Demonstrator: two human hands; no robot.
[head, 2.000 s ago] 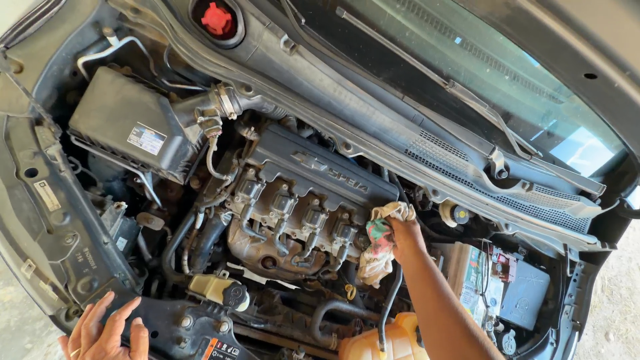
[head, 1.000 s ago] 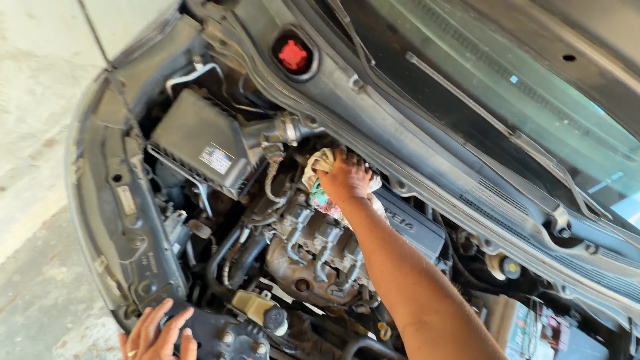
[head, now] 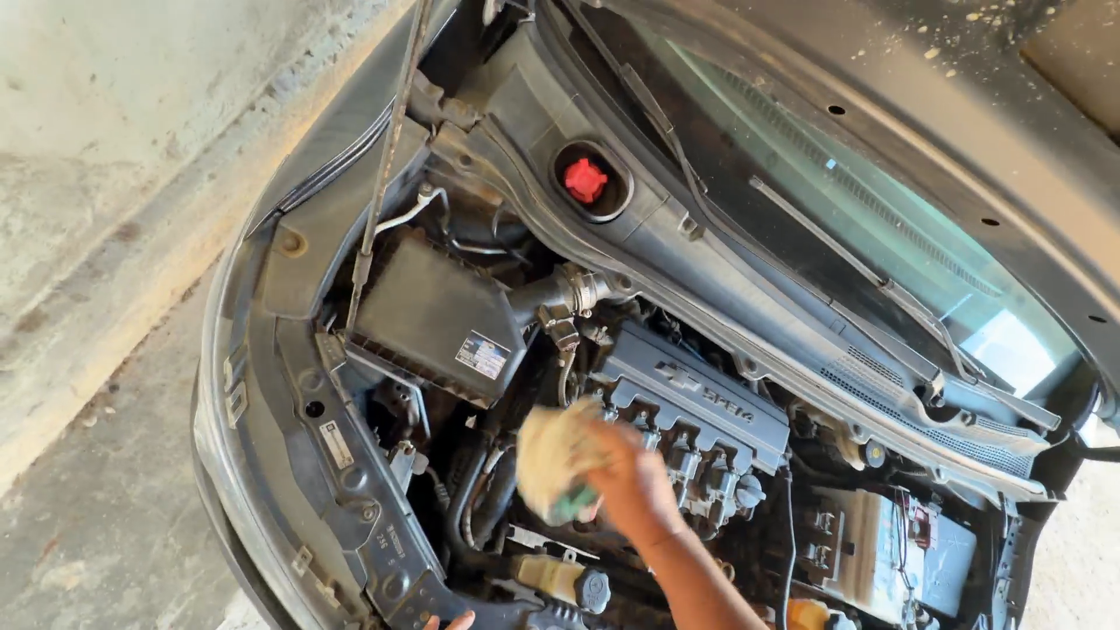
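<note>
My right hand (head: 626, 477), blurred by motion, grips a crumpled cream cloth (head: 551, 451) with a patch of green. Both are over the front left part of the engine, next to black hoses. Just behind them lies the grey plastic engine cover (head: 700, 389) with raised lettering. To their upper left is the black air filter box (head: 429, 306), which bears a label. Of my left hand (head: 451, 623) only fingertips show at the bottom edge, by the front crossmember of the car; what it does is hidden.
A hood prop rod (head: 385, 175) stands at the left of the bay. The raised hood (head: 1006, 114) spans the upper right. Around the engine are a red cap (head: 584, 180), a reservoir with a dark cap (head: 551, 577) and the battery (head: 862, 547). A wall (head: 131, 157) runs close along the left.
My right hand has moved with the cloth off the engine cover's left end toward the engine's front. My left hand has mostly left the frame at the bottom. The view has shifted.
</note>
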